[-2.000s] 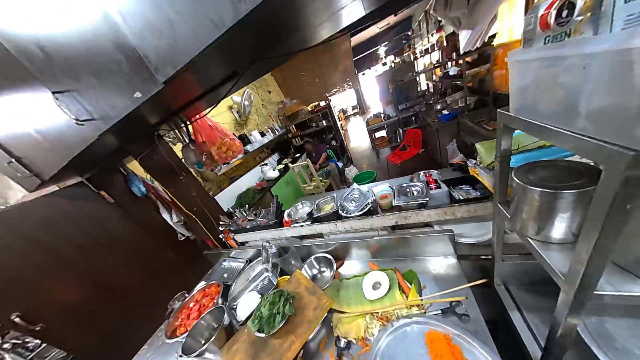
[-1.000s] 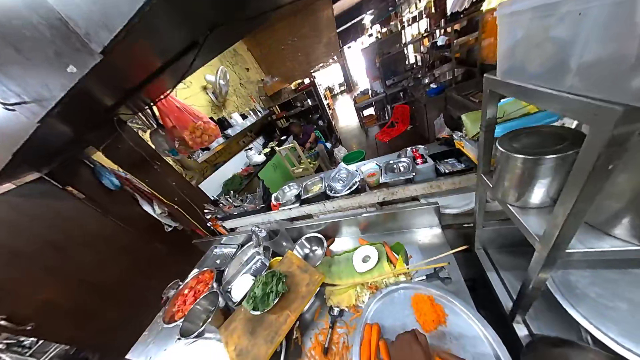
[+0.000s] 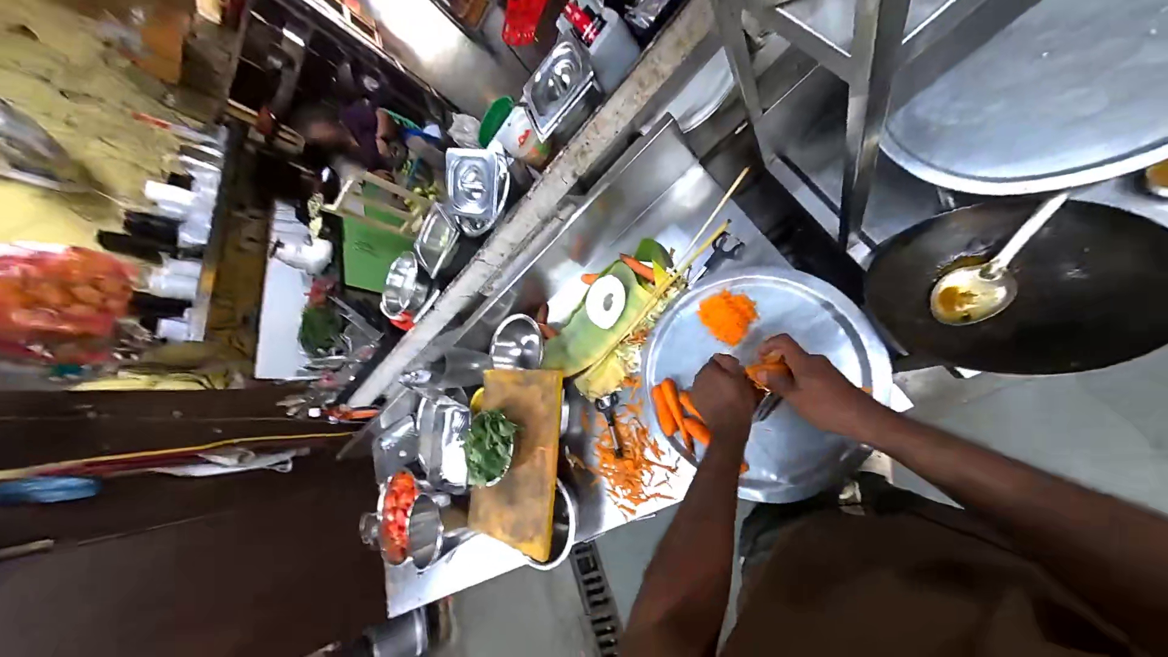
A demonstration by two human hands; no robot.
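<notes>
Over a round metal tray (image 3: pixel 803 306), my right hand (image 3: pixel 803 379) grips a carrot (image 3: pixel 768 368). My left hand (image 3: pixel 724 392) is closed beside it, the fingers curled down and nearly meeting the right hand; a dark and metallic tool (image 3: pixel 766 406) shows below the two hands, and which hand holds it cannot be told. Several peeled carrots (image 3: pixel 671 408) lie on the tray left of my left hand. A mound of finely cut carrot (image 3: pixel 727 316) sits toward the tray's far side. Orange peelings (image 3: pixel 630 461) are scattered on the steel counter, with a black-handled peeler (image 3: pixel 609 422) among them.
A wooden cutting board (image 3: pixel 520 456) lies left of the peelings, beside leafy greens (image 3: pixel 490 445) and a pot of cut red pieces (image 3: pixel 398 516). A wok (image 3: pixel 1022 283) with a ladle (image 3: pixel 975 292) stands right. Beyond the counter runs a ledge (image 3: pixel 547 196) with steel containers; a person (image 3: pixel 360 128) is farther back.
The view has swung down toward the counter. One hand showed at the tray's near edge a second ago; both hands are now together over the tray with a carrot.
</notes>
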